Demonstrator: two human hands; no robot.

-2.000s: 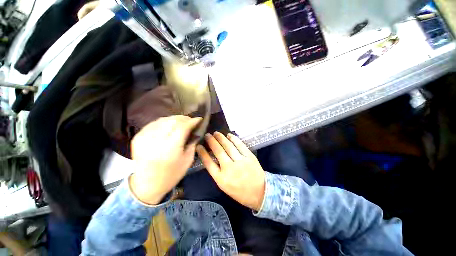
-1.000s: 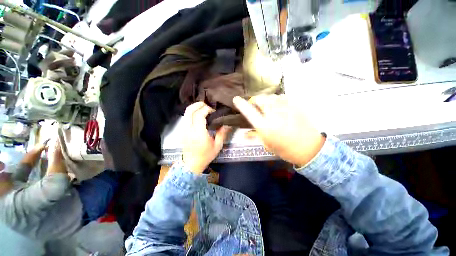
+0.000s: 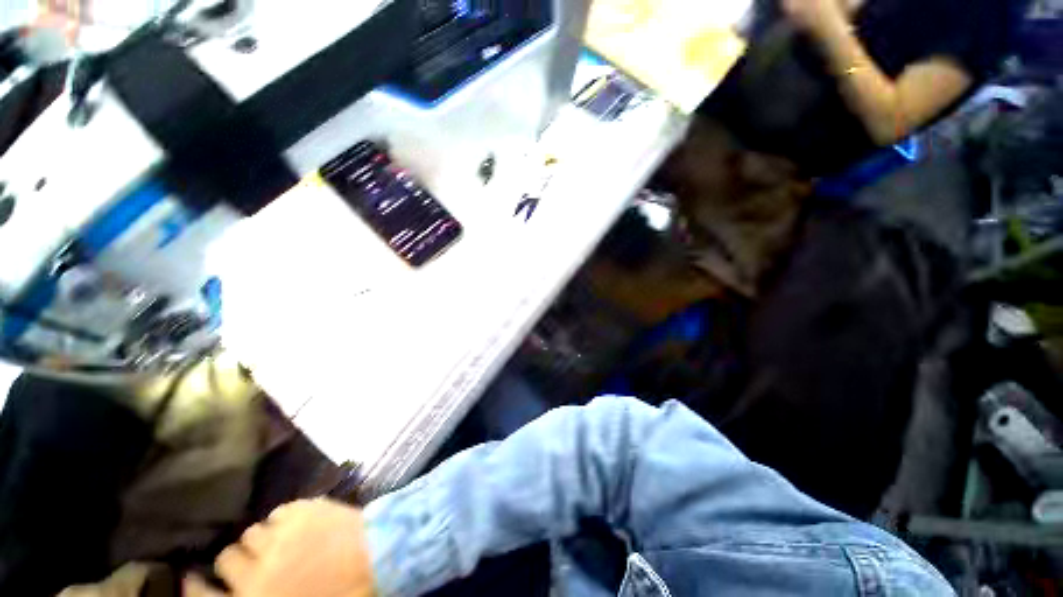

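Note:
The dark garment (image 3: 58,466) lies at the lower left, with khaki and brown cloth (image 3: 192,466) beside it under the sewing machine's needle area (image 3: 152,332). My right hand (image 3: 297,550) is at the lower left edge by the brown cloth, blurred. Its fingertips are near the cloth, and whether they grip it cannot be told. My left hand is out of the picture. The white machine head (image 3: 58,175) with its blue stripe is at the upper left.
A smartphone (image 3: 393,204) lies on the white table (image 3: 315,327). Snips (image 3: 534,187) lie right of it. The control panel (image 3: 472,47) is at the top. A ruler edge (image 3: 449,402) runs along the table front. A person's arm (image 3: 868,88) shows at the upper right, above dark cloth (image 3: 828,338).
The view has swung to the right. My left hand has gone out of the picture, and my right hand now shows at the lower left. The control panel and another person's arm have come into view.

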